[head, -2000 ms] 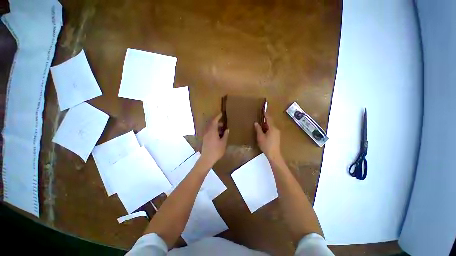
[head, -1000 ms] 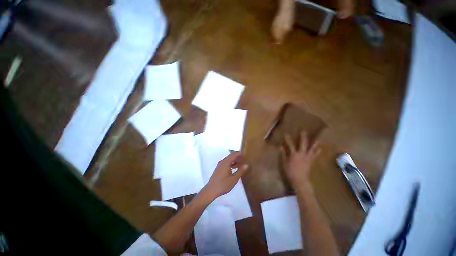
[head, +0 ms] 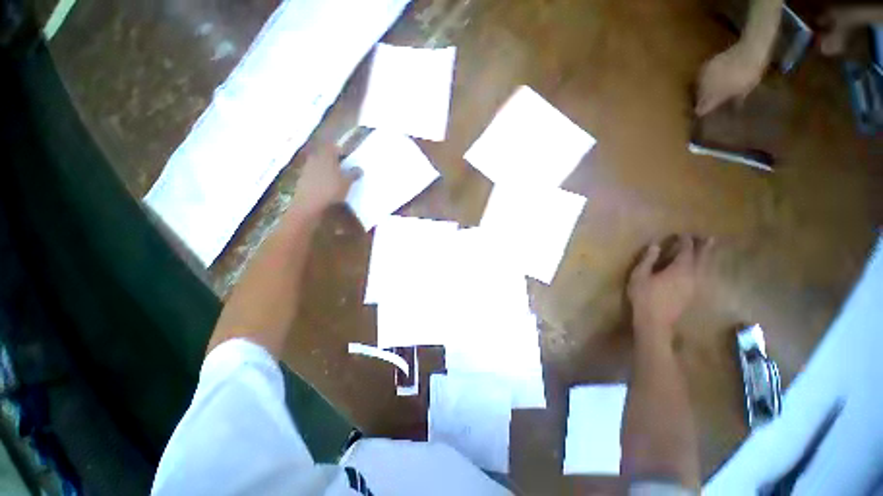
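My left hand (head: 324, 181) is at the left edge of a white paper square (head: 395, 174), with the thumb over its edge and the fingers closed on it. My right hand (head: 668, 276) is on or just above the brown table, fingers curled and blurred; whether it holds anything cannot be told. Other white squares lie around: one at the top (head: 411, 89), one tilted (head: 529, 139), an overlapping group (head: 416, 276) in the middle, and a single one (head: 595, 428) near my right forearm.
Another person's hand (head: 733, 76) is by a dark brown piece (head: 731, 145) at the upper right. A silver object (head: 758, 376) and blurred shears (head: 808, 455) lie at the right. A long white pattern piece (head: 261, 126) runs along the left. Curved white strip (head: 380, 356) lies near me.
My view has turned and shifted left. My left hand has moved from the middle group to the left square and taken hold of it. My right hand is no longer spread on the brown piece.
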